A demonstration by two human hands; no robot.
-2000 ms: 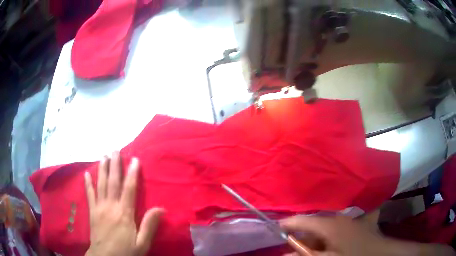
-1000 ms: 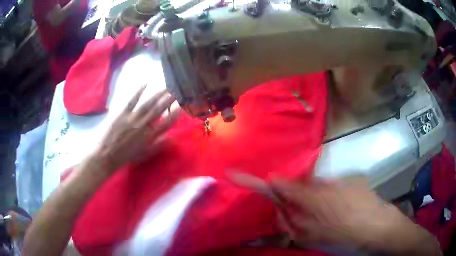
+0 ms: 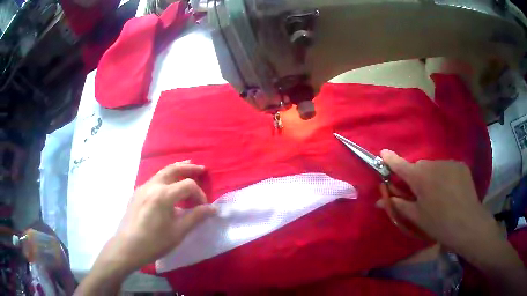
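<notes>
A large red fabric panel (image 3: 231, 127) lies across the machine table and under the needle (image 3: 278, 120). A pale mesh piece (image 3: 260, 214) with tiny holes and a rounded end lies on its front part. My left hand (image 3: 167, 214) is at the mesh's left end, fingers curled and thumb touching its upper edge; whether it pinches cloth is unclear. My right hand (image 3: 433, 196) holds scissors (image 3: 370, 162) by their brown loop handles. The blades are closed, over the red panel, pointing up-left toward the needle area.
The beige sewing machine (image 3: 375, 34) arm crosses the top. Rounded red cut pieces (image 3: 124, 69) lie at the upper left of the white table (image 3: 95, 202). A pale plastic bag (image 3: 56, 173) hangs at the left edge. More red cloth bunches at the right.
The red panel now lies spread further back and left around the needle, with the mesh exposed on top. My left hand has drawn back toward me. The scissors have moved right of the needle.
</notes>
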